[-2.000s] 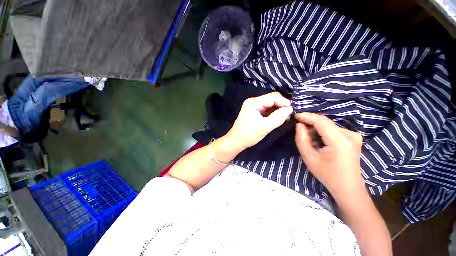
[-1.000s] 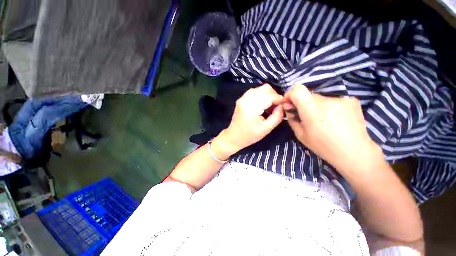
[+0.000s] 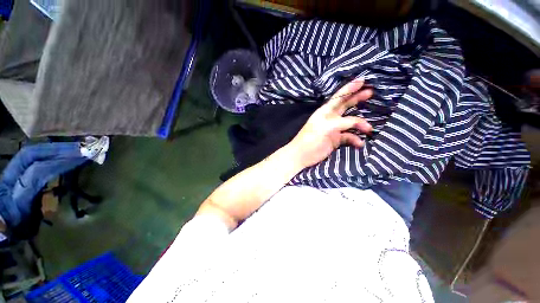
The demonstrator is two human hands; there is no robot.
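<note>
The navy-black garment with white stripes (image 3: 414, 124) lies bunched over my lap. A plain black fabric part (image 3: 269, 133) lies at its left side, partly under my left wrist. My left hand (image 3: 334, 124) rests on the garment with its fingers spread, gripping nothing visible. My right forearm is a blur at the lower right. What seems to be my right hand (image 3: 529, 99) is dark, blurred and cut off by the right edge. A thin pale line, perhaps thread, runs from near the garment towards it. No needle can be made out.
A clear-grey round bin (image 3: 237, 80) with scraps stands beyond the garment's left side. A grey fabric-sided bin (image 3: 109, 71) with a blue edge is upper left. A blue crate (image 3: 89, 281) is lower left. A seated person's jeans-clad legs (image 3: 41, 168) show at the left.
My hands were together at the fabric; now my right hand has pulled away to the right. My left hand has opened over the garment. The camera view has shifted.
</note>
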